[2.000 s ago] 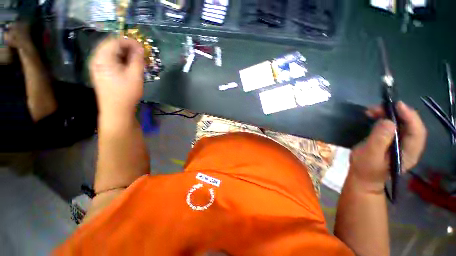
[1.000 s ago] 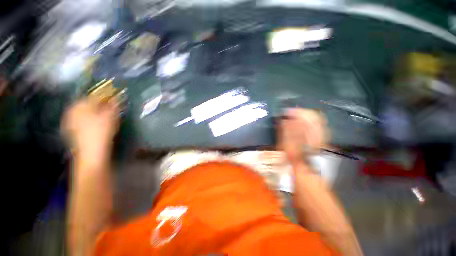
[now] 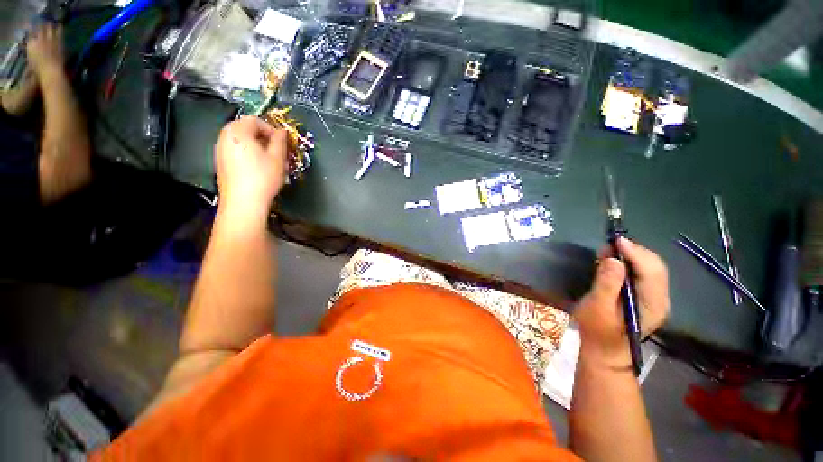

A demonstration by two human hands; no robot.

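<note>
My right hand (image 3: 632,293) holds a black soldering iron (image 3: 628,302) upright at the right, its metal tip pointing away from me. My left hand (image 3: 251,162) is at the left with bent fingers, beside a tangled pile of gold and white flex cable parts (image 3: 298,144); whether it grips one is hidden. Two phone mainboards with white LCD display modules (image 3: 487,230) lie side by side on the dark green bench, between my hands. A small white part (image 3: 417,205) lies left of them. Several white parts with red wires (image 3: 386,157) lie farther left.
A parts tray (image 3: 431,140) at the back holds black housings, a keypad and a yellowish frame. More boards (image 3: 623,106) lie at the back right. Tweezers (image 3: 719,271) and a straight metal tool (image 3: 726,244) cross at the right. Plastic bags (image 3: 212,54) lie back left. Another person's arm (image 3: 61,126) is far left.
The view has swung about and is sharp again. My right hand still holds the soldering iron upright. My left hand remains by the flex cable pile. The two boards still lie side by side.
</note>
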